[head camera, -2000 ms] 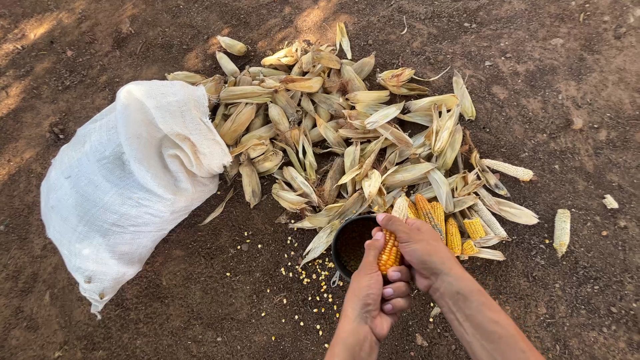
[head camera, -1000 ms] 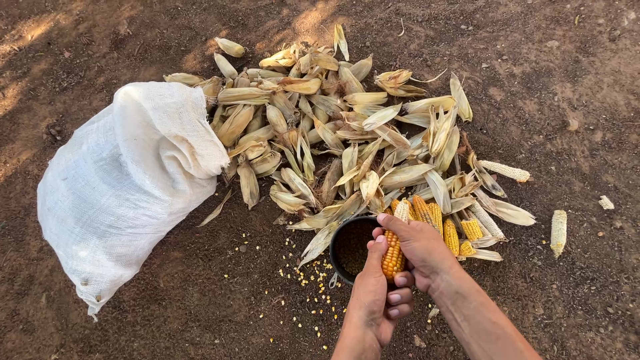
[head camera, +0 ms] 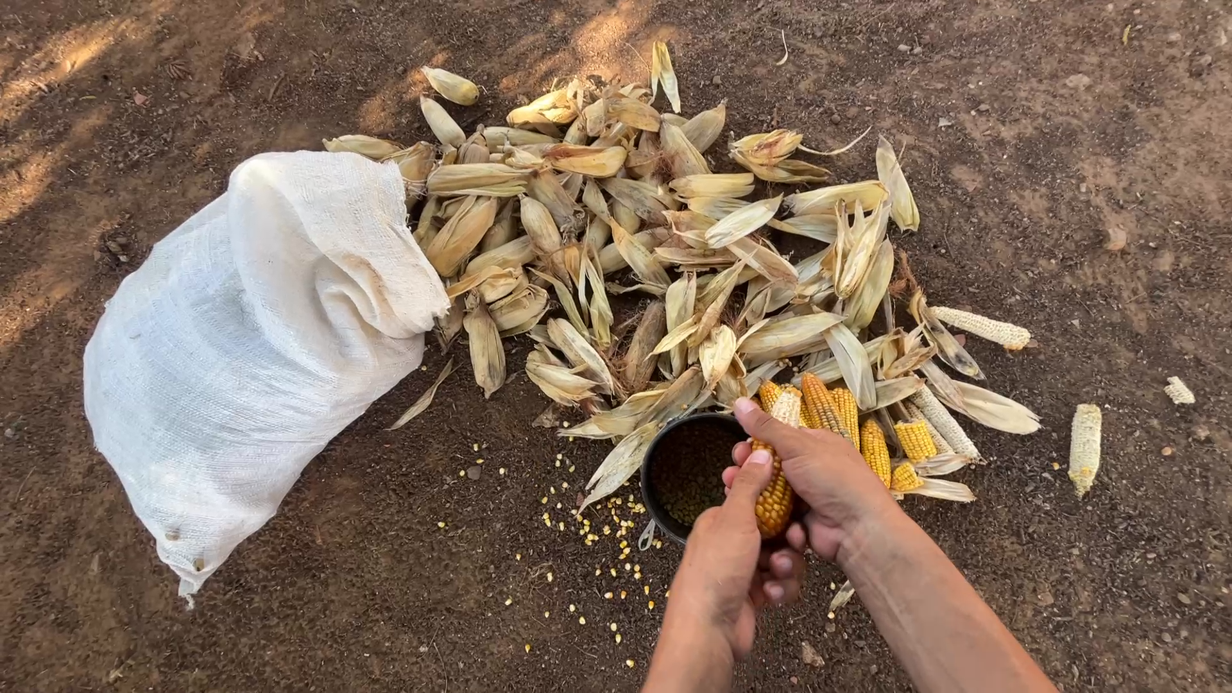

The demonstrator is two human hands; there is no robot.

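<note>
A yellow corn cob (head camera: 774, 502), its upper end bare of kernels, is held between both hands above the right rim of a dark round bowl (head camera: 685, 474). My left hand (head camera: 736, 563) wraps it from below, thumb on the kernels. My right hand (head camera: 813, 472) grips it from the right, its thumb at the upper part. Inside the bowl lies a layer of small kernels, in shadow. Several husked yellow cobs (head camera: 874, 450) rest just beyond my right hand, beside shelled pale cobs (head camera: 943, 420).
A heap of dry corn husks and unhusked ears (head camera: 577, 221) spreads across the middle. To its left lies a full white woven sack (head camera: 250, 337). Loose kernels (head camera: 602, 529) are scattered on the soil left of the bowl. Bare cobs (head camera: 1085, 449) lie at the right.
</note>
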